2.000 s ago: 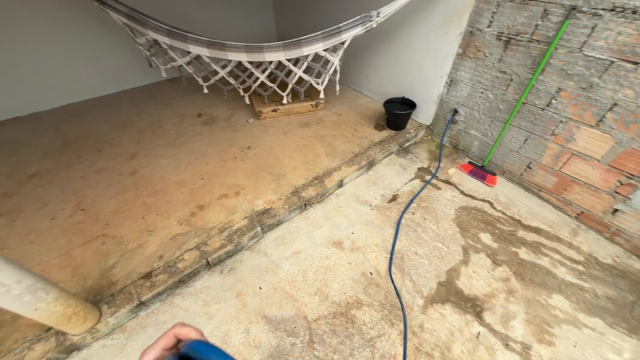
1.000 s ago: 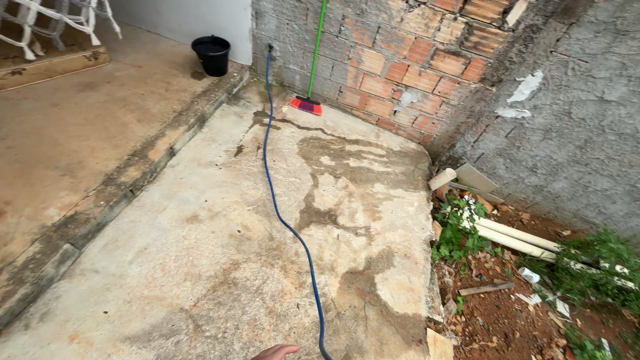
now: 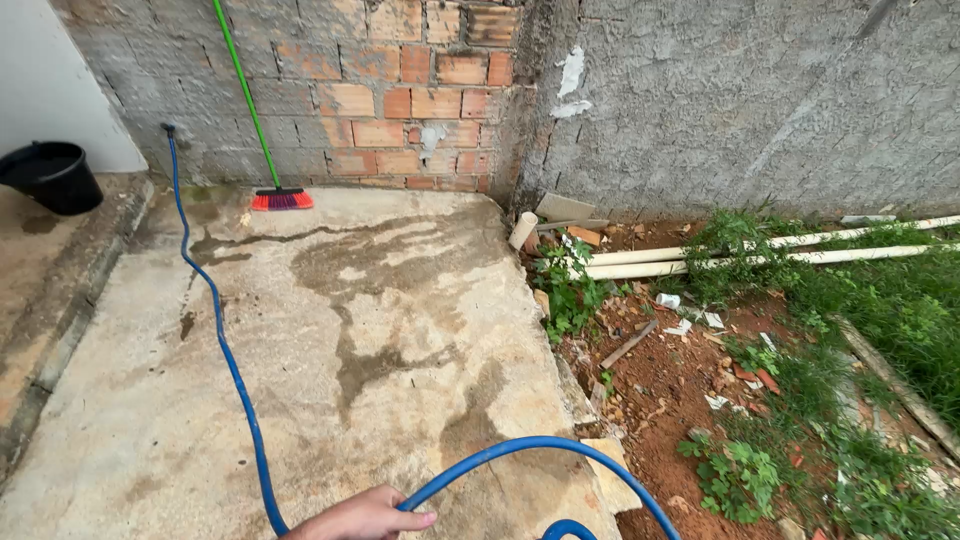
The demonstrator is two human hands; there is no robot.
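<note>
My left hand (image 3: 371,516) reaches in from the bottom edge, its fingers closed around a blue hose (image 3: 540,444). From the hand the hose arches to the right and drops out at the bottom edge, where another bend of it shows. A further length lies over the concrete at left, up to a fitting low on the wall (image 3: 169,129). My right hand is not in view. Far from the hand, a broom (image 3: 282,199) with red and purple bristles and a green handle leans on the brick wall.
A black bucket (image 3: 56,180) stands on the raised ledge at left. The concrete slab (image 3: 187,420) has wet patches. Beyond its broken right edge lie red soil, rubble, weeds and long white pipes (image 3: 637,262). Walls (image 3: 420,82) close off the far side.
The view has swung to the right, away from the hammock. My left hand, only partly seen earlier, now shows more fully with an arched length of the hose in it.
</note>
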